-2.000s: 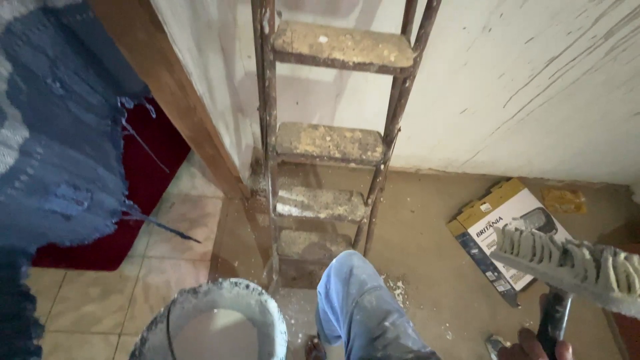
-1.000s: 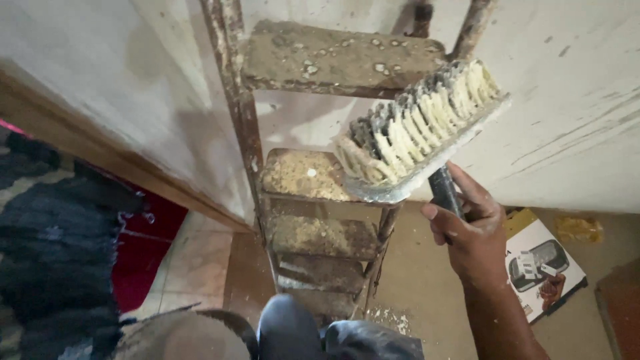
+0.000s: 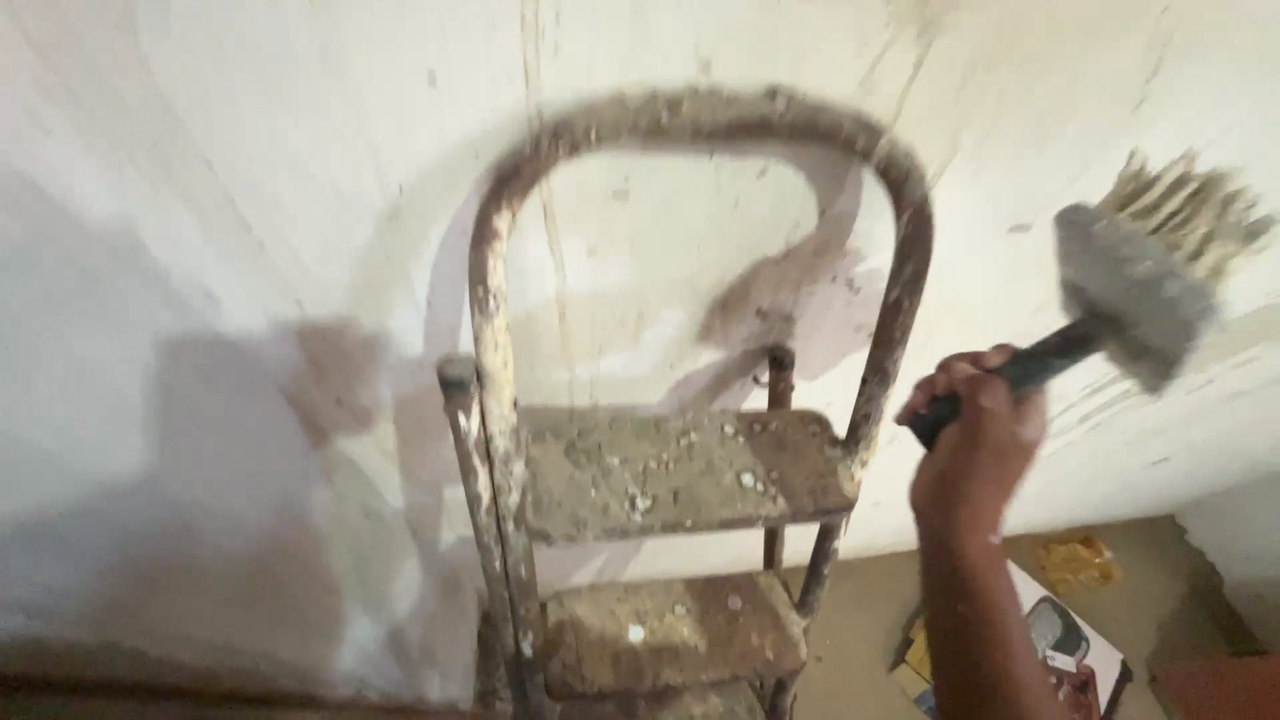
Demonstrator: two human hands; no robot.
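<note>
My right hand [image 3: 980,440] grips the black handle of a wide block brush [image 3: 1140,290] at the right. Its thick bristles look coated and point up and to the right, near the wall; whether they touch it I cannot tell. Left of the hand stands a metal stepladder [image 3: 690,470] with a curved top rail, its treads spattered with paint. My left hand is out of view.
A pale, streaked wall [image 3: 670,270] rises behind the ladder. On the floor at lower right lie a printed cardboard box [image 3: 1090,640], partly behind my forearm, and a yellow wrapper [image 3: 1080,563]. A reddish-brown object [image 3: 1220,688] is at the corner.
My right hand has moved the brush from in front of the ladder to its right side. The view has tilted up to the ladder's top; the bucket has left view.
</note>
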